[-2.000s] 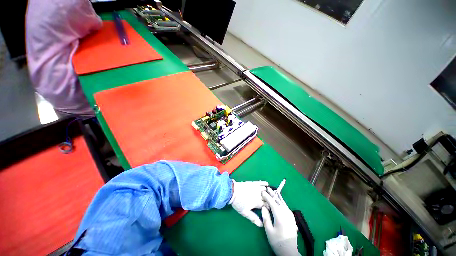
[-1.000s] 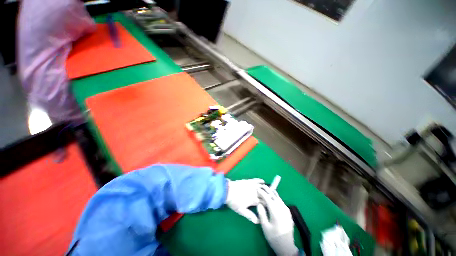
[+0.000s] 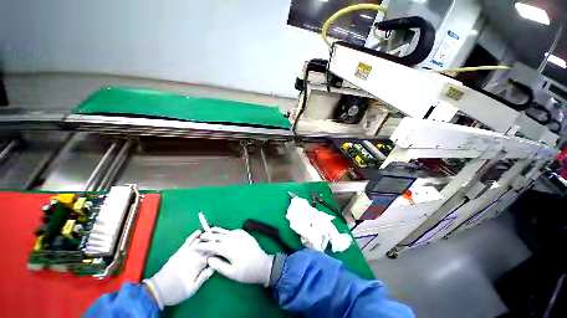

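A circuit board assembly (image 3: 84, 231) with a long silver-white block along its right edge lies on the red-orange mat (image 3: 18, 292) at the left. My left hand (image 3: 181, 271), white-gloved, rests on the green mat (image 3: 180, 211), its fingers touching my other hand. My right hand (image 3: 239, 256), also gloved, lies partly over the left fingers and holds a white marker pen (image 3: 204, 222) that points up from the fingers. A black brush (image 3: 268, 231) lies just right of my right hand. Whether the left fingers hold anything is hidden.
A crumpled white cloth (image 3: 316, 225) lies right of the brush, with dark pliers (image 3: 328, 204) beyond it. The conveyor rail (image 3: 186, 130) runs behind the bench. Boards in a black tray (image 3: 367, 155) sit on the line at right, beside white machines (image 3: 435, 124).
The view has swung to the right, so the co-worker at left is out of sight and the machines show. The hands stay together with the pen. The board still lies on the mat.
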